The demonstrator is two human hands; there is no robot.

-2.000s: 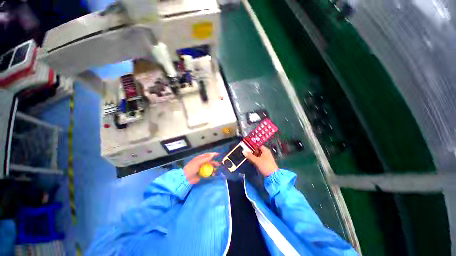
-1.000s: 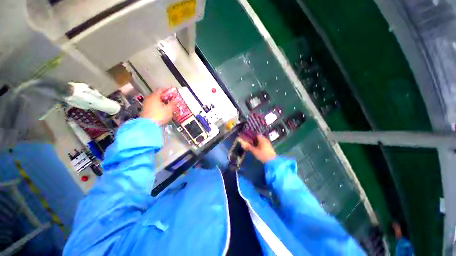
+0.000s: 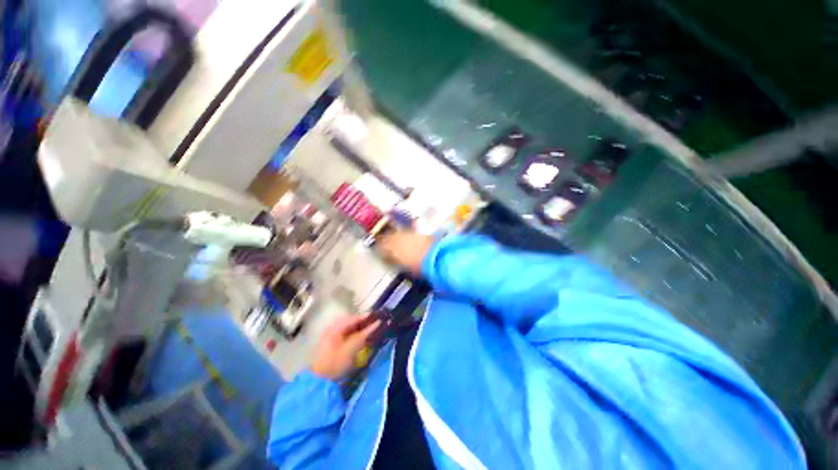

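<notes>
A red phone housing (image 3: 356,206) lies in the right fixture on the machine bed, keypad end showing. My right hand (image 3: 404,248) is over its lower end and hides the screen part; blur hides whether the fingers grip it. My left hand (image 3: 340,347) is near my body at the machine's front edge. It holds a dark phone housing (image 3: 393,319), with a small yellow object (image 3: 361,356) at the palm. The left fixture (image 3: 288,301) holds a dark, blurred part.
The pale machine head (image 3: 228,229) hangs over the left side of the bed, under a cream beam with a yellow label (image 3: 311,57). Several dark phone parts (image 3: 542,172) lie in a clear tray on the green bench at right. A yellow button (image 3: 462,215) is at the machine's corner.
My left hand has moved from the right fixture back towards my body and now holds the dark housing. My right hand has moved from the tray side onto the fixture. The view has turned.
</notes>
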